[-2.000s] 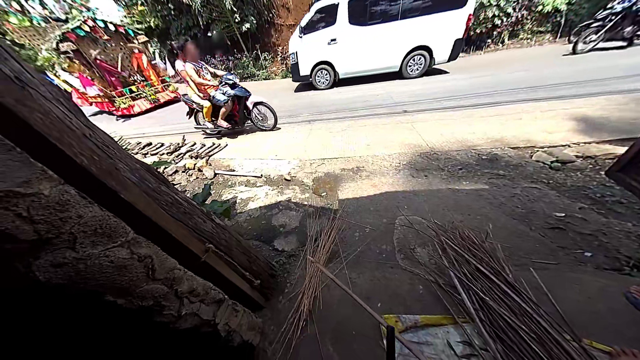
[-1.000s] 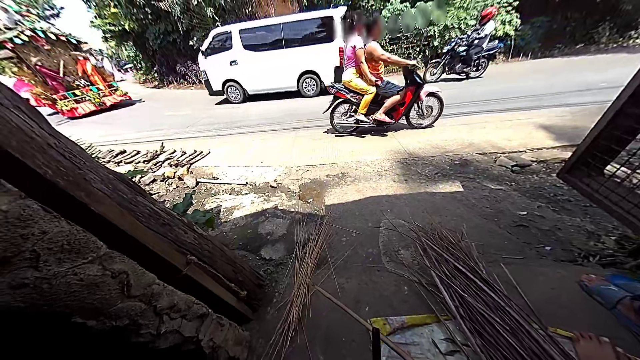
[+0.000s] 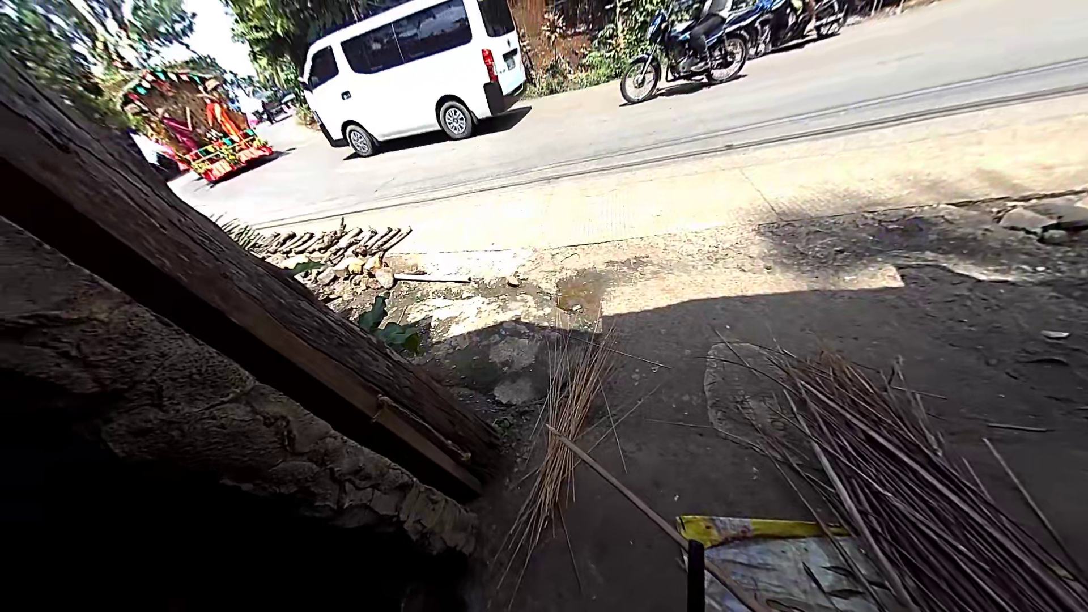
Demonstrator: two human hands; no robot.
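Neither my left hand nor my right hand shows in the head view. A large bundle of thin dark sticks (image 3: pixel 909 476) lies at the lower right, partly over a plastic sheet (image 3: pixel 765 557) with a yellow edge. Left of it, a smaller bunch of thin brown sticks (image 3: pixel 565 425) rests on the ground. One longer stick (image 3: pixel 633 495) runs from that bunch down to the sheet's corner, past a short black upright piece (image 3: pixel 695 578) at the bottom edge.
A leaning wooden post (image 3: pixel 255 289) and a rough stone wall (image 3: pixel 212 399) fill the left. Beyond the shaded ground are stones (image 3: pixel 365 263) and a road (image 3: pixel 578 153) with a white van (image 3: pixel 408 76), a motorcycle (image 3: pixel 684 59) with a rider, and a decorated red float (image 3: pixel 212 144).
The red motorcycle with two people, seen passing on the road in both earlier frames, is out of view. A hand and a sandalled foot at the lower right one second ago no longer show.
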